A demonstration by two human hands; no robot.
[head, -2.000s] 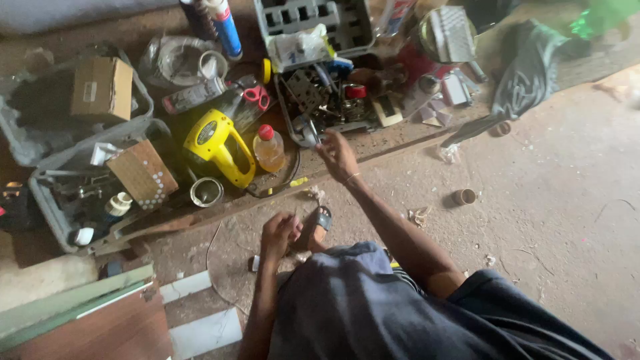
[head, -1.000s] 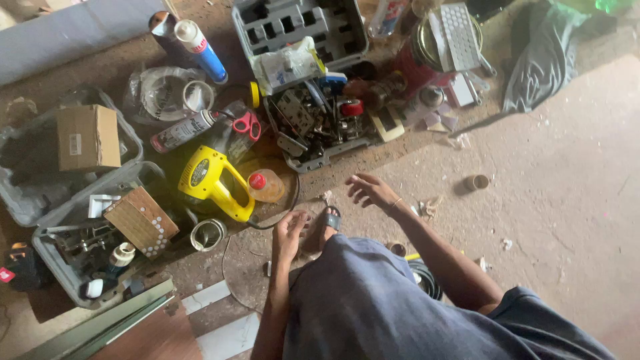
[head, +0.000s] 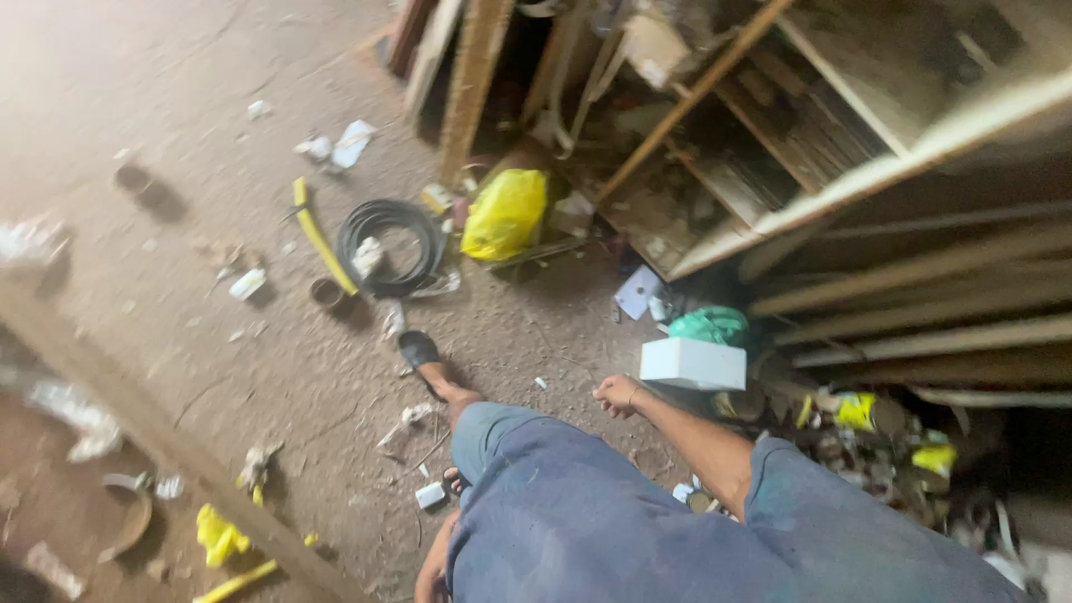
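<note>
My right hand hangs over the dirt floor with its fingers loosely curled, and I make out nothing in it. A white box lies just beyond it, against a green plastic bag. Of my left arm only the forearm shows at the bottom, beside my shirt; the left hand itself is cut off by the frame edge. My sandalled foot is on the floor, near a coil of black cable and a yellow strip.
A wooden shelf frame and leaning boards stand ahead and to the right. A yellow plastic bag lies at their foot. A wooden beam crosses the lower left. Mixed rubbish is heaped at the right.
The view has swung away from the toolboxes and the yellow tool to the floor and shelves. My right hand, spread a second ago, is now loosely curled; my left hand has left the view.
</note>
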